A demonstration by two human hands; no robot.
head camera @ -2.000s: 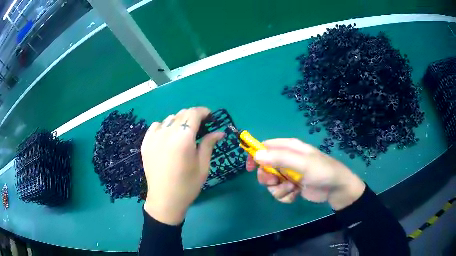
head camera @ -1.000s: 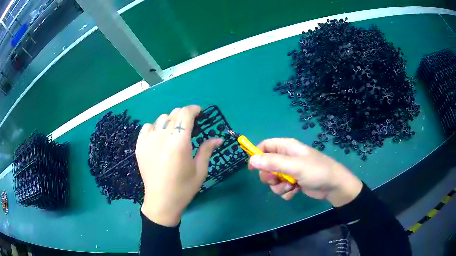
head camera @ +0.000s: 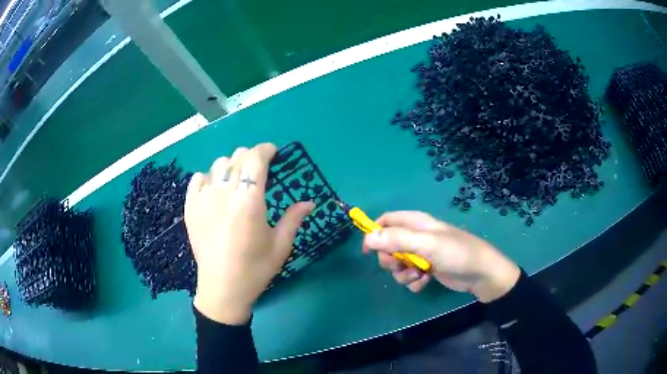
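Note:
A flat black sprue frame (head camera: pixel 311 191) with rows of small parts is held tilted above the mid-bench. My left hand (head camera: pixel 238 223) grips its left side, thumb across its face, and hides that part. My right hand (head camera: pixel 439 252) holds yellow-handled side cutters (head camera: pixel 363 220). Their dark jaws are at the frame's right edge, among the thin bars. Whether the jaws are closed on a bar is too small to tell.
A large heap of cut parts (head camera: pixel 512 117) lies right, a smaller heap (head camera: pixel 157 230) left, beside my left hand. Stacks of sprue frames stand far left (head camera: pixel 53 252) and far right (head camera: pixel 643 117). A pale post (head camera: pixel 168 58) stands at the bench's far strip. Small orange-red parts (head camera: pixel 4 299) lie far left.
Both hands, the frame and the bench things have shifted left in view. More of the frame's upper part shows beside my left hand. The cutters' handles look closer together than at first.

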